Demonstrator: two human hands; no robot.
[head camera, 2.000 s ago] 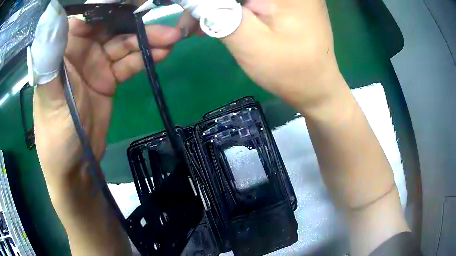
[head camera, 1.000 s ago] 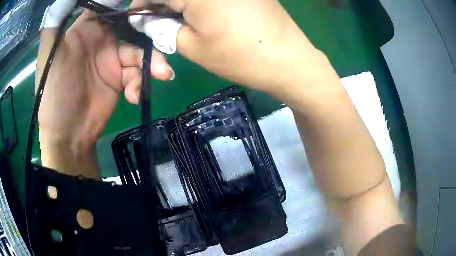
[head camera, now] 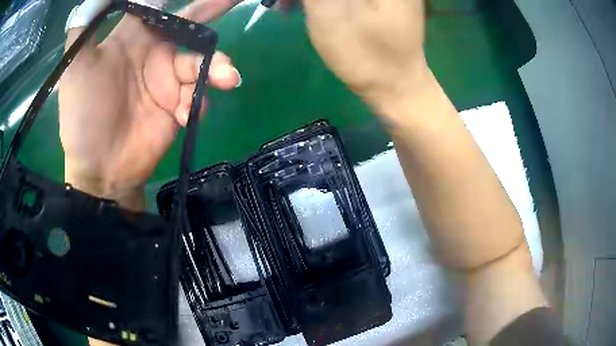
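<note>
My left hand [head camera: 128,115] holds a black phone middle frame [head camera: 101,263] by its narrow end bar at the upper left. The frame's holed plate hangs toward me at the lower left, and my palm shows through its window. The white-covered thumb is partly hidden behind the bar. My right hand [head camera: 368,40] is at the top, its fingers cut off by the picture's edge. A trimming knife [head camera: 258,13] points out from it, its silver blade apart from the frame. Two stacks of black frames, a left one [head camera: 243,314] and a right one [head camera: 348,304], lie side by side below.
A white foam sheet or cloth [head camera: 500,155] lies under the stacks on the green mat [head camera: 284,88]. Crinkled clear plastic [head camera: 23,34] is at the upper left. Layered white-grey edges [head camera: 17,324] show at the lower left. A grey surface [head camera: 587,169] is at the right.
The held frame has turned, its plate swinging left and its face now showing. My right hand and knife have moved up and right, away from the end bar.
</note>
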